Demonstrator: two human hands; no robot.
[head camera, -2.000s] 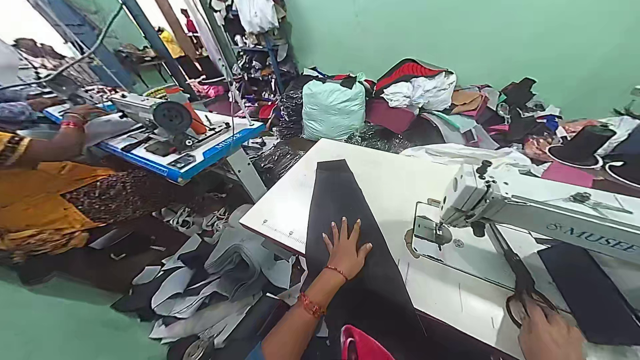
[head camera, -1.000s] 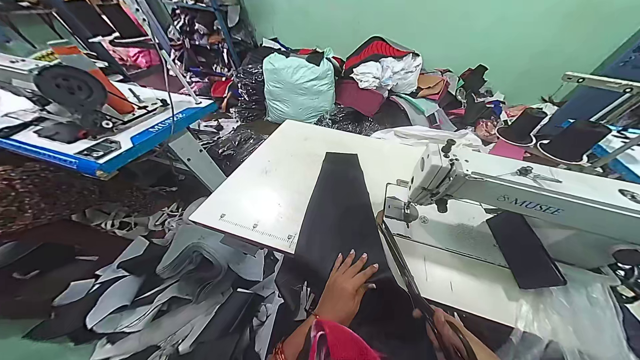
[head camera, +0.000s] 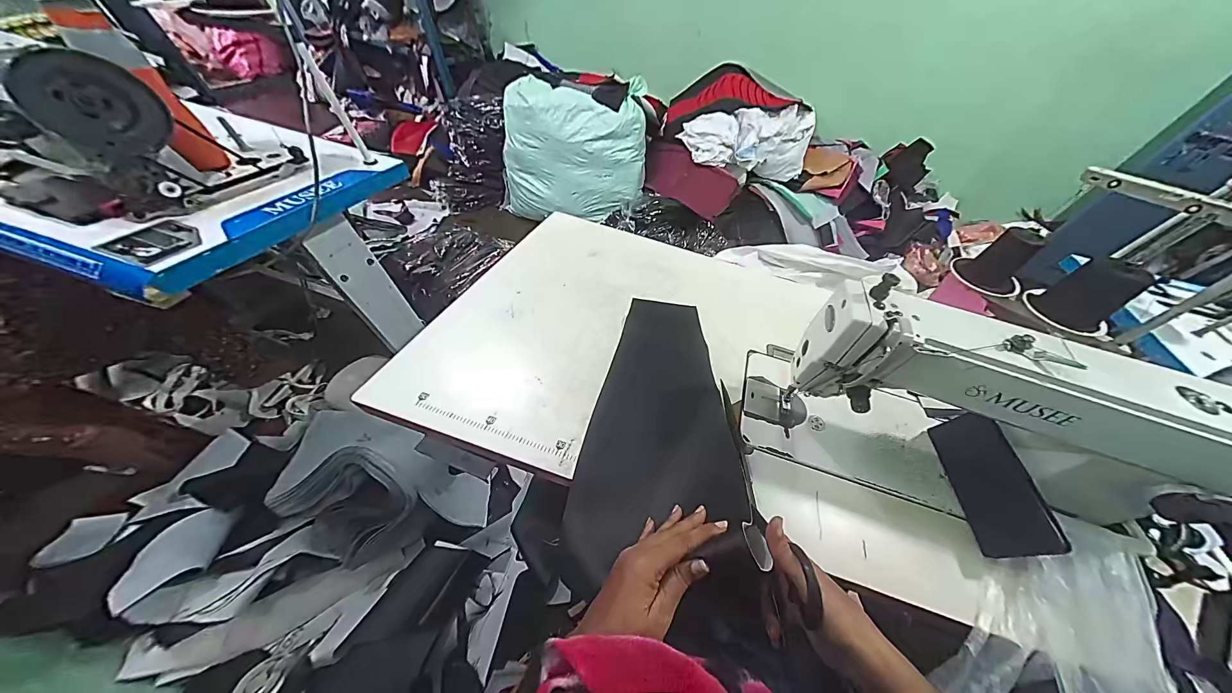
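A long black fabric piece (head camera: 654, 414) lies on the white sewing table (head camera: 481, 337), its near end hanging over the front edge. My left hand (head camera: 659, 568) rests on it with spread fingers, palm down. In my right hand (head camera: 813, 587) are black-handled scissors (head camera: 808, 589), their blades along the fabric's right edge, partly hidden by the cloth. To the right of the fabric stands a white Musee sewing machine (head camera: 1011, 380), its needle area close to the scissors. A smaller dark rectangular piece (head camera: 999, 486) lies below the machine's arm.
Grey and black fabric scraps (head camera: 318, 520) are heaped on the floor at left. Another sewing table with a blue edge (head camera: 279, 217) stands beyond them. Behind are a pale green bag (head camera: 575, 149) and black thread cones (head camera: 1088, 294). Clear plastic (head camera: 1068, 606) drapes over the table's right front.
The scissors have moved from beside the machine to the black fabric's right edge. My left hand now lies nearer the fabric's close end. The view has swung right.
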